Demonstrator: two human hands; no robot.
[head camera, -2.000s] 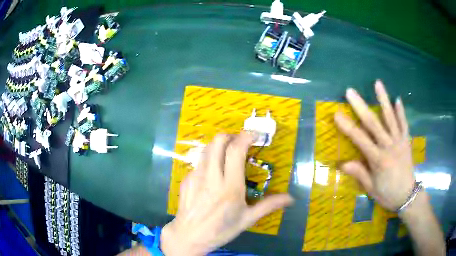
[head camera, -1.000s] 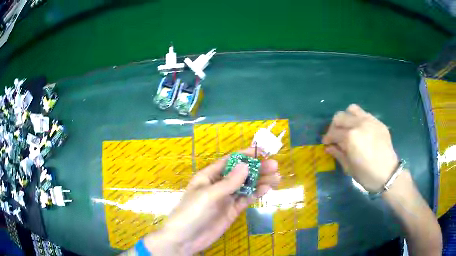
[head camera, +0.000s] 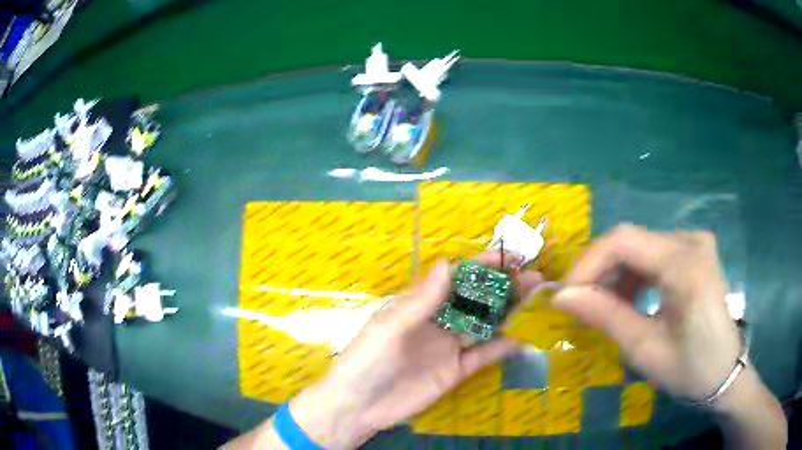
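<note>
My left hand (head camera: 400, 360) holds a green circuit board (head camera: 476, 299) with its green face up. A white plug end (head camera: 517, 239) with two pins is wired to the board and lies at the fingertips. My right hand (head camera: 655, 303) pinches a small, blurred piece close to the board's right edge; it looks like a yellow adhesive piece (head camera: 530, 308). Whether it touches the board I cannot tell. Yellow tape sheets (head camera: 325, 255) lie flat beneath both hands, with gaps in the right one.
Two taped units (head camera: 387, 123) stand side by side at the far edge, plugs pointing away. A jumbled pile of untaped units (head camera: 83, 211) lies at the left on a black mat. One plug (head camera: 151, 301) lies at the pile's near right. A brighter green strip (head camera: 528, 26) runs behind.
My left hand picked the unit up from the sheet and turned the board green face up. My right hand left the right sheet's edge and came left to the board with a small piece.
</note>
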